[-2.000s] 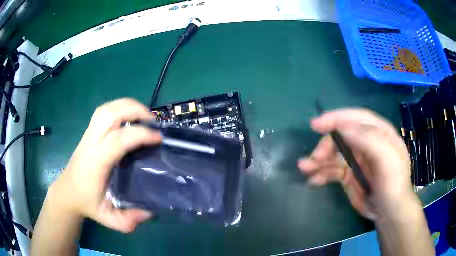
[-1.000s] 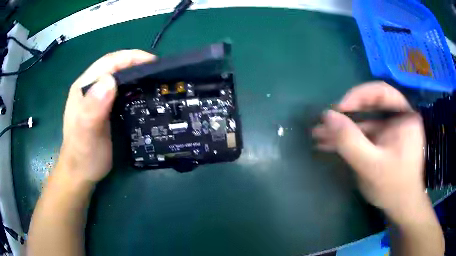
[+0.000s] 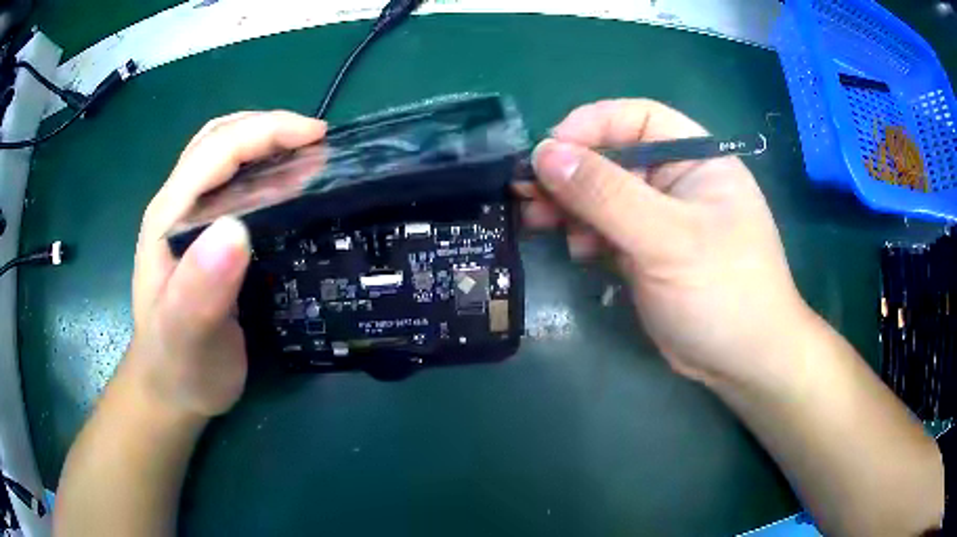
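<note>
My left hand (image 3: 210, 252) grips the left end of the LCD screen module (image 3: 367, 157), which is tilted up over the top part of the main board. Its glossy face has clear film on it. The main board (image 3: 420, 315) lies in its black housing on the green mat, with a small white connector (image 3: 381, 280) near its middle. My right hand (image 3: 661, 210) holds slim black tweezers (image 3: 693, 150) and is at the screen's right end. The tweezers' tip is hidden by the fingers and screen.
A blue perforated basket (image 3: 881, 126) with orange rubber bands (image 3: 899, 157) stands at the upper right. Black units (image 3: 918, 325) are grouped at the right edge. A black cable (image 3: 362, 58) runs up from behind the screen. More cables (image 3: 52, 255) lie at the left.
The screen has gone from lying low in front of the board to tilted up above it. My right hand has moved left with the tweezers, to the screen's right end.
</note>
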